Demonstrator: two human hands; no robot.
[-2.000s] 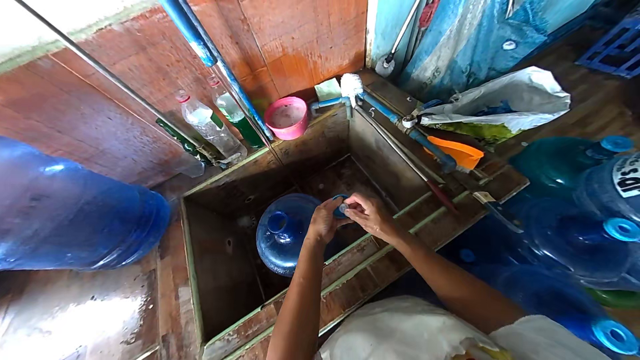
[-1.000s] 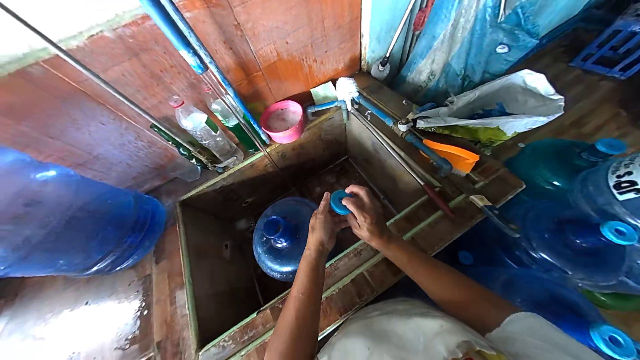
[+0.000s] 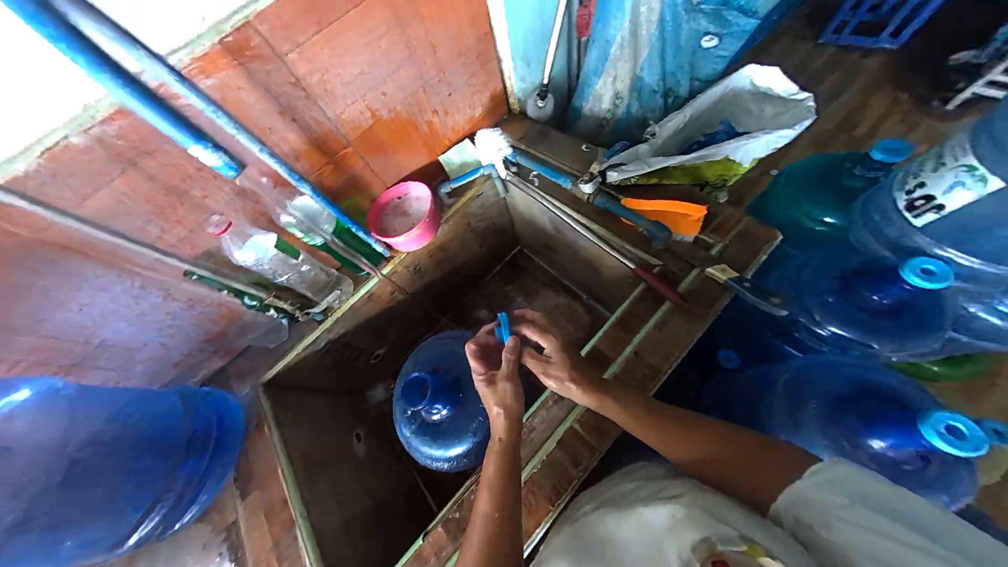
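Observation:
My left hand (image 3: 498,370) grips a small blue plastic bottle cap (image 3: 503,327) between thumb and fingers, with the cap seen nearly edge-on. Close on its right is my right hand (image 3: 551,354), fingers curled toward the cap; whether they touch it I cannot tell. Below and left of my hands, a large blue water jug (image 3: 441,402) stands in the tiled basin (image 3: 331,465), its neck uncapped and facing up. My left hand covers part of the jug's right side.
A pink tub (image 3: 404,216), plastic bottles (image 3: 279,256) and a blue pipe valve (image 3: 589,184) line the basin's edges. A red-handled rod (image 3: 583,228) and a knife (image 3: 744,285) lie at the right rim. Several capped jugs (image 3: 850,299) stand right; another blue jug (image 3: 118,465) lies left.
The cap has turned from facing up to nearly edge-on between my fingers. Both hands stay above the basin, beside the jug.

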